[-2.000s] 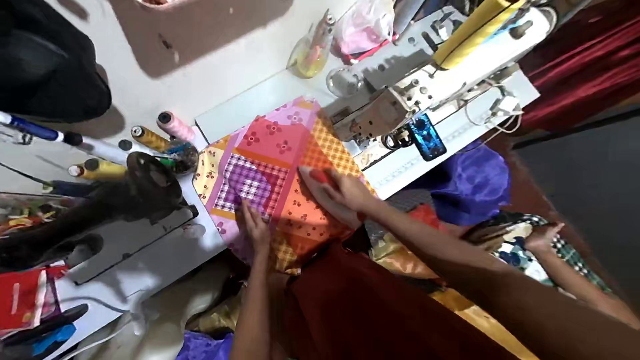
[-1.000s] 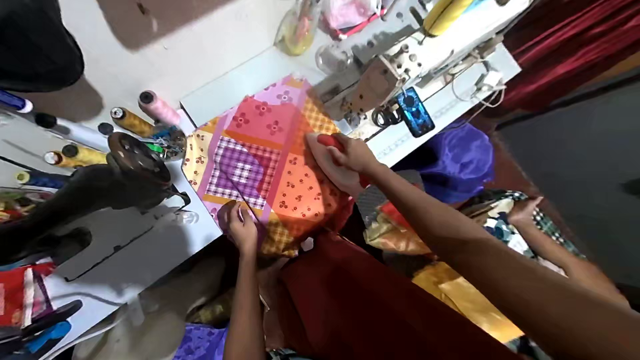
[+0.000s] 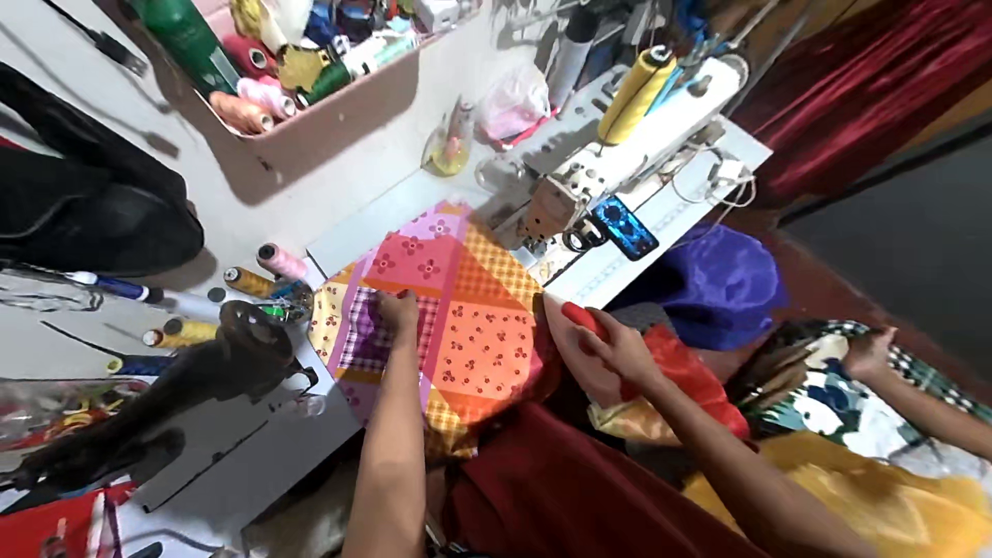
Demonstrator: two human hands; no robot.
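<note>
A patchwork-print cloth (image 3: 484,349) in orange, pink and purple lies over the edge of the white sewing table. My left hand (image 3: 399,310) rests on its purple checked part, fingers bent; whether anything is between them is unclear. Just beyond the cloth's right edge, my right hand (image 3: 616,349) grips the red handle of a flat, pale, rounded tool (image 3: 573,349), whose exact kind I cannot tell. Behind the cloth stands a white sewing machine (image 3: 612,174) with a yellow thread cone (image 3: 637,94) on top. A phone (image 3: 625,227) leans by the machine's head.
A black sewing machine (image 3: 194,380) stands at left, near thread spools (image 3: 283,262). A pink wall tray (image 3: 341,101) holds spools. Behind the cloth is a bottle (image 3: 451,143). Another person's hand (image 3: 868,356) rests near patterned fabric at right, beside purple cloth (image 3: 721,271).
My right hand, with the red-handled tool, has moved off the cloth to its right side. My left hand has shifted up onto the purple checked part. The view now takes in the wall tray.
</note>
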